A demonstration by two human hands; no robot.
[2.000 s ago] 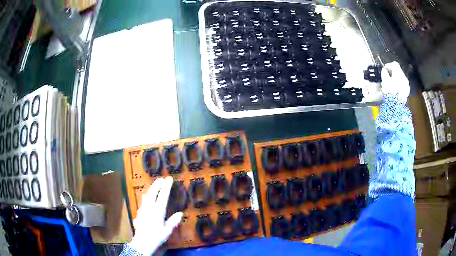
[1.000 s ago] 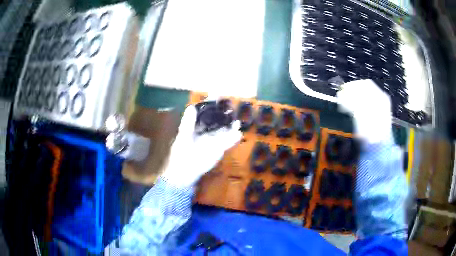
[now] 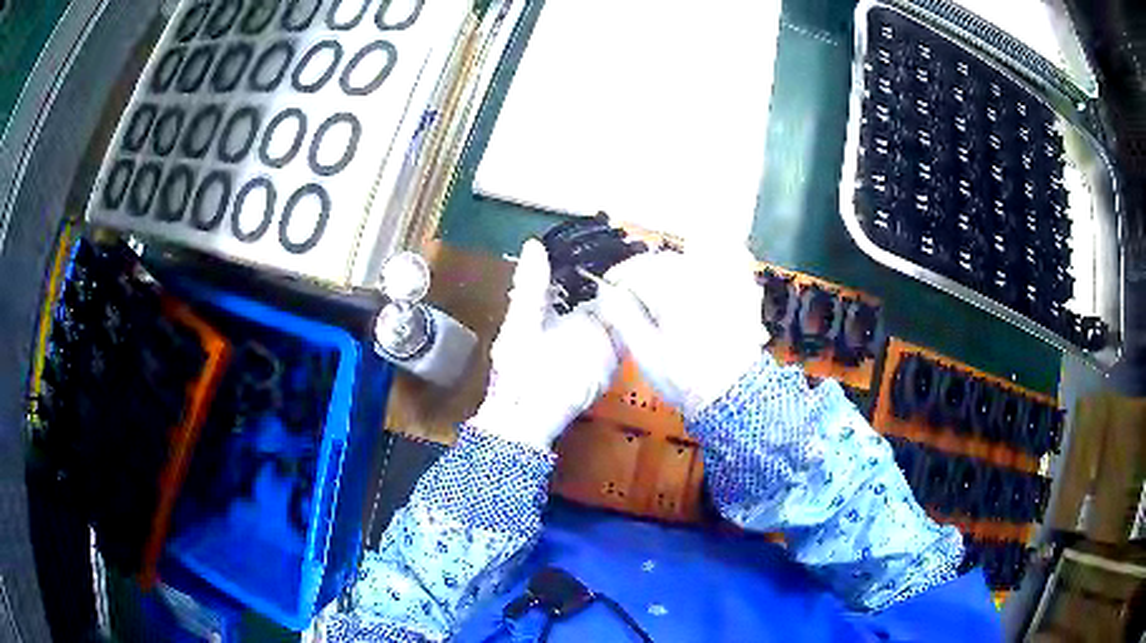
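Observation:
My left hand point(image 3: 549, 358), in a white glove, holds a black moulded housing point(image 3: 584, 251) above the left orange fixture tray point(image 3: 641, 465). My right hand point(image 3: 689, 320), also gloved in white, is at the housing from the right. A thin light thing, maybe tweezers, shows at its fingertips. The fixture tray has bare slots at its lower left and upright black rings on its right side, partly hidden by my right hand. A second orange tray point(image 3: 968, 440) with rows of black rings lies to the right.
Gasket sheets point(image 3: 251, 138) are stacked at the upper left. The solvent can point(image 3: 427, 342) stands on a brown pad beside the blue bin point(image 3: 283, 440). A tray of black parts point(image 3: 120, 402) is at far left. A white board point(image 3: 641, 101) and a metal tray point(image 3: 867, 226) lie behind.
My right hand has moved left from the metal tray to meet my left hand at the housing. The view has shifted left, showing more of the sheets and the blue bin.

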